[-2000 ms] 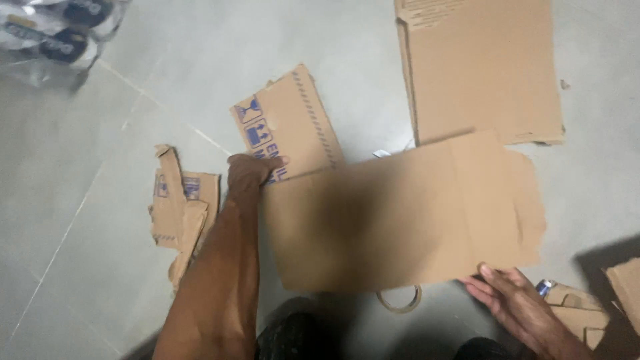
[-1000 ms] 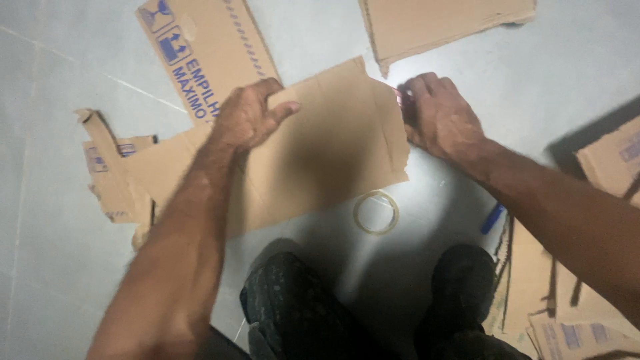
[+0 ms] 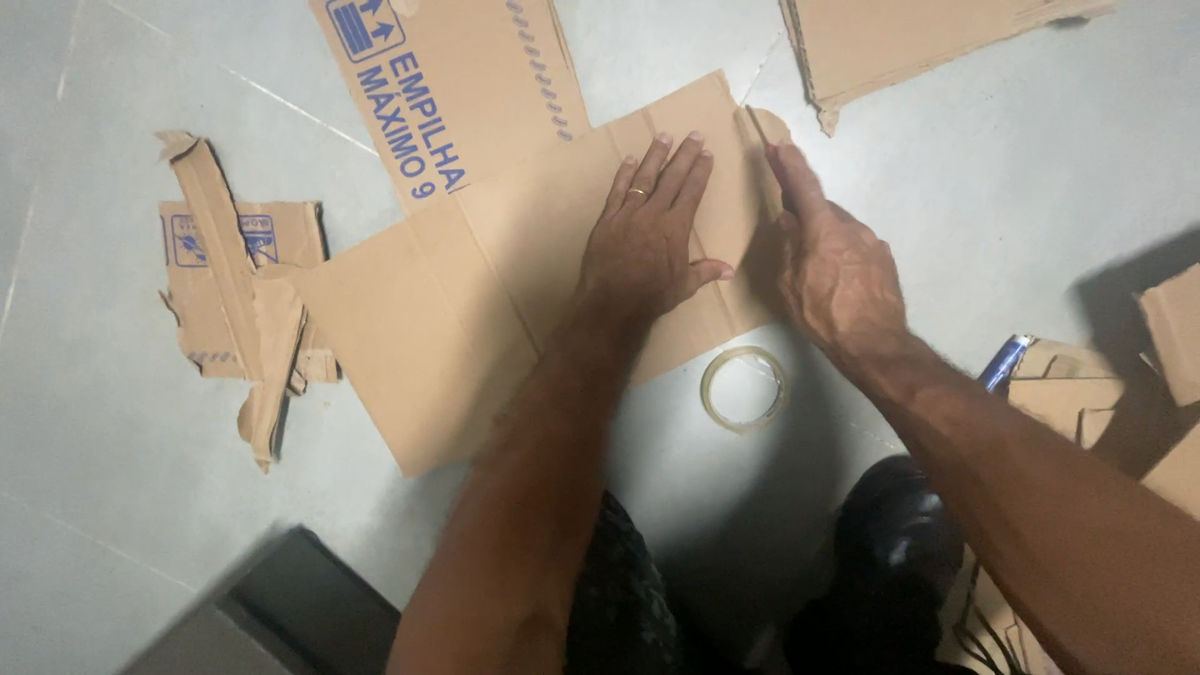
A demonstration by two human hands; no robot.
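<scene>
A plain flattened cardboard sheet (image 3: 403,309) lies slanted on the grey floor, overlapping a printed cardboard piece (image 3: 487,84). My left hand (image 3: 652,225) presses flat on the plain sheet, palm down, with a ring on one finger. At the sheet's right end, my right hand (image 3: 834,253) has its fingers at a raised, folded edge flap (image 3: 764,159); whether it pinches the flap is hard to tell. Just below the sheet, a roll of clear tape (image 3: 705,394) lies on the floor between the two forearms.
Torn cardboard scraps (image 3: 211,281) lie at left. Another cardboard sheet (image 3: 900,47) is at the upper right. Cardboard pieces (image 3: 1059,403) and a blue tube-like object (image 3: 1008,363) lie at lower right, near a dark shoe (image 3: 895,525). A dark box-like object (image 3: 309,600) stands at lower left.
The right hand was beside the sheet's right end a second ago and is now at its upturned flap. The left hand has moved from the sheet's upper edge to lie flat nearer the right end.
</scene>
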